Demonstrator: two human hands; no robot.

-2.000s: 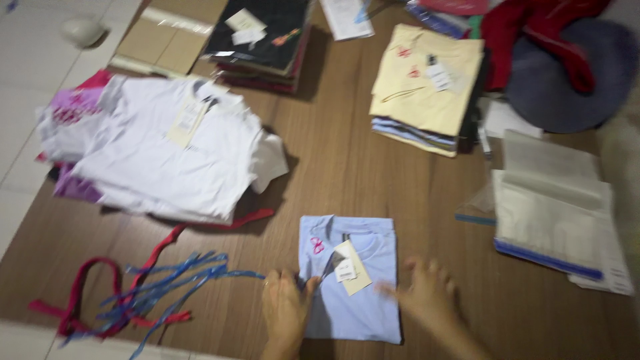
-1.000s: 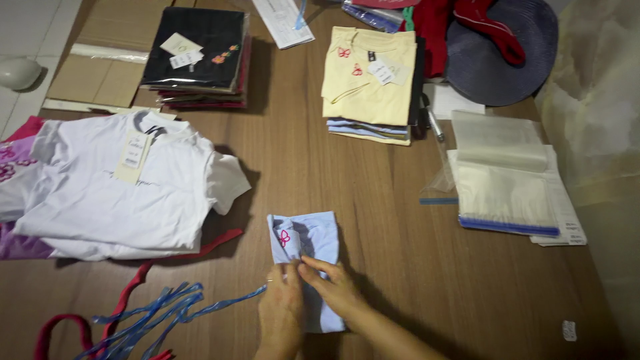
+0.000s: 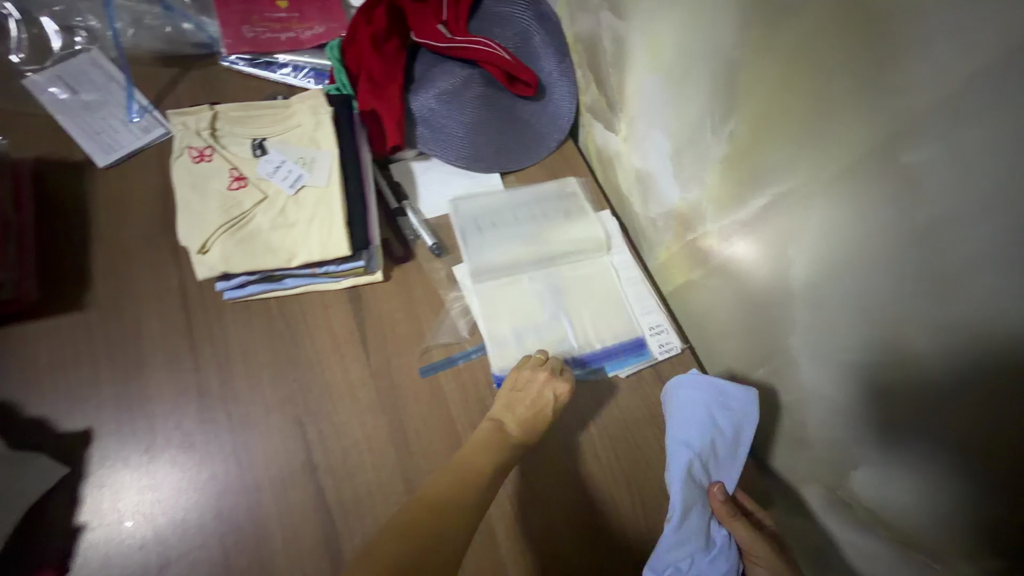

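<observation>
My left hand point(image 3: 532, 396), with a ring on one finger, has its fingers curled on the blue-striped lower edge of a stack of clear plastic bags point(image 3: 552, 304), pinching the edge of a bag. The fingertips are partly hidden. On the right, my right hand point(image 3: 748, 528) holds a light blue folded garment point(image 3: 708, 448) upright by its lower part, just off the table's right edge. White papers bearing writing point(image 3: 644, 296) lie partly under the bags.
Left of the bags are a pen point(image 3: 420, 224) and a stack of folded shirts, a cream one point(image 3: 264, 216) with tags on top. A round grey woven mat point(image 3: 496, 96) with red cloth point(image 3: 384, 88) lies behind. A wall point(image 3: 800, 240) borders the table's right side.
Both hands have left the spot where they were folding the light blue garment. The right has carried it rightward; the left has moved to the bags. The view has shifted right.
</observation>
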